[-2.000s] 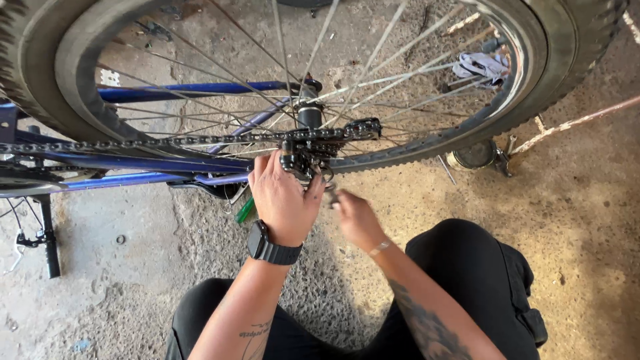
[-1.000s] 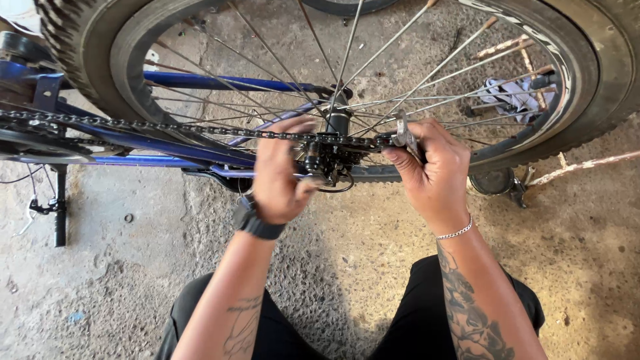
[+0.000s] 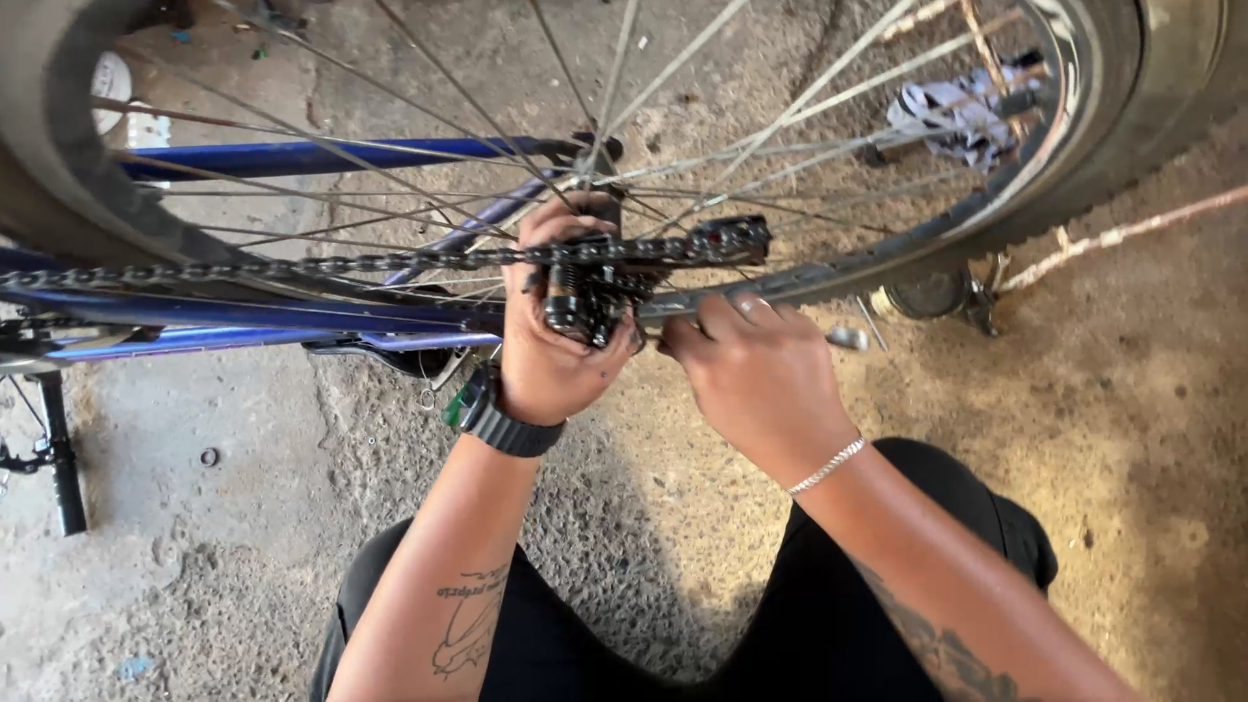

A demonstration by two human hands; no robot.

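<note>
My left hand (image 3: 561, 331), with a dark watch on its wrist, is wrapped around the black rear derailleur (image 3: 590, 292) of a bicycle, its fingers reaching behind the chain. The bicycle chain (image 3: 292, 265) runs from the left edge to the derailleur and its cage (image 3: 726, 242). Just right of the derailleur, my right hand (image 3: 756, 366) has its fingers curled near the rim; its fingertips point at the derailleur, and what they pinch is hidden. Above both hands is the spoked rear wheel (image 3: 1121, 127). The blue frame (image 3: 322, 158) extends to the left.
A grey cloth (image 3: 951, 117) lies on the floor behind the spokes. To the right are a round metal container (image 3: 921, 292) and a rusty rod (image 3: 1131, 229). A handlebar grip (image 3: 63, 458) is at the far left, and a small ring (image 3: 209, 455) rests on the concrete.
One second ago my right hand held the metal end of the derailleur cage; it is now lower, beside the derailleur. My left hand has closed around the derailleur body.
</note>
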